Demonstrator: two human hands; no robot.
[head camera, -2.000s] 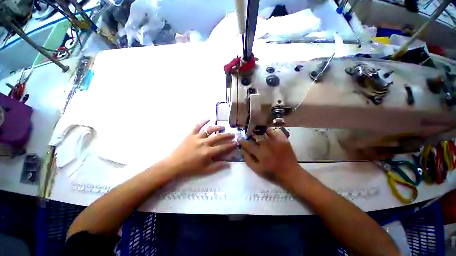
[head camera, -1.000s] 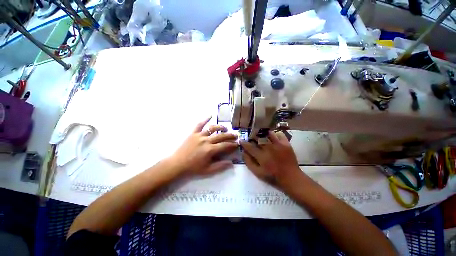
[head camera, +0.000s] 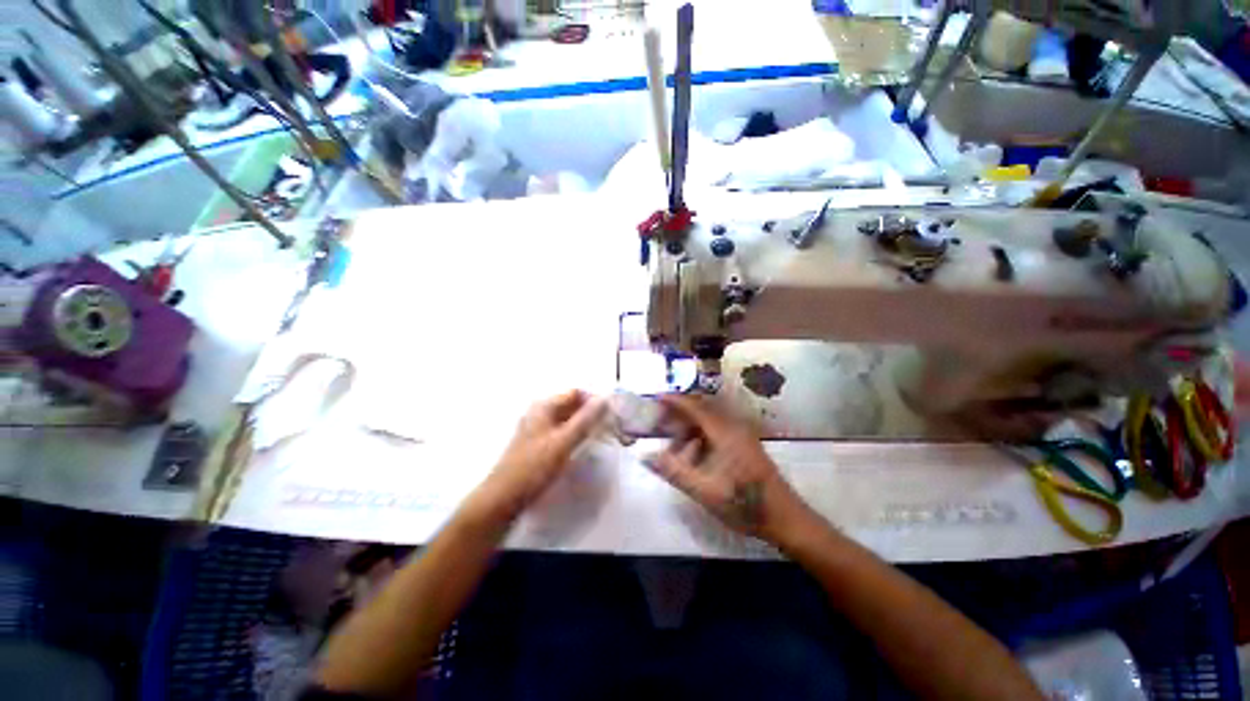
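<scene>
A small white fabric piece (head camera: 638, 412) is held between both hands, just in front of the needle area of the sewing machine (head camera: 877, 312). My left hand (head camera: 551, 441) pinches its left end with the fingertips. My right hand (head camera: 716, 463) grips its right end, with the fingers bent around it. The piece appears raised a little above the machine bed. The presser foot (head camera: 707, 373) is just behind my right hand. The fabric's exact shape is blurred and partly hidden by the fingers.
Scissors with yellow and green handles (head camera: 1076, 496) lie at the right, beside a bundle of coloured loops (head camera: 1182, 436). A curled white fabric strip (head camera: 304, 390) lies at the left of the table. A purple machine (head camera: 110, 329) stands far left. Blue baskets (head camera: 206, 644) are below.
The view has tilted up and shifted. Both hands have come away from the presser foot toward me and now hold the fabric piece up between them, instead of pressed flat on the bed.
</scene>
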